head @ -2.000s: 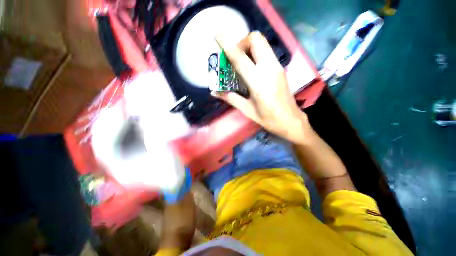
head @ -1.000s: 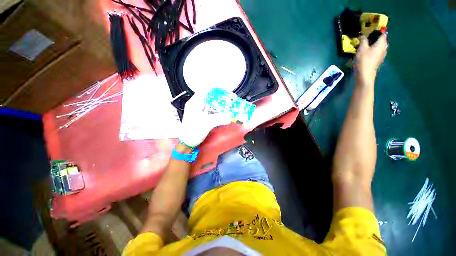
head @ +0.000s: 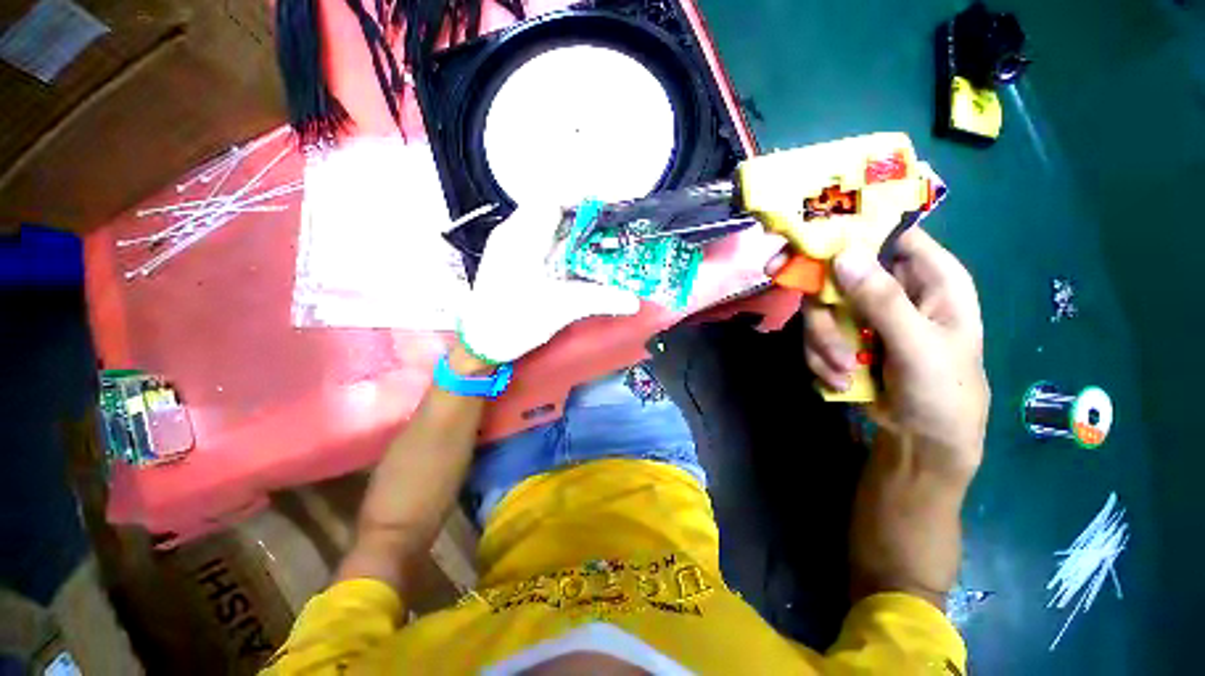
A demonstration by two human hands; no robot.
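Note:
My left hand (head: pixel 526 284), in a white knit glove, holds a green-teal circuit board (head: pixel 650 264) above the near edge of the square unit. My right hand (head: pixel 912 337), bare, holds a yellow soldering gun (head: pixel 826 198) by its grip, fingers near the orange trigger. The gun's dark barrel and thin metal tube point left over the board. Whether the tip touches the board cannot be told. The black square unit with a white disc (head: pixel 579 130) lies on the red table (head: pixel 264 409) behind the board.
Black sleeving pieces (head: pixel 423 33) and a black bundle (head: pixel 304 79) lie at the back. White strips (head: pixel 212 211), a whitish plastic sheet (head: pixel 370 238) and spare boards (head: pixel 146 419) are on the table. The green bench (head: pixel 846 66) holds the gun stand (head: pixel 975 79) and solder spool (head: pixel 1068 415).
My right hand has taken the soldering gun from its stand and brought it left to the board. My left hand holds the board, now showing its green side with components.

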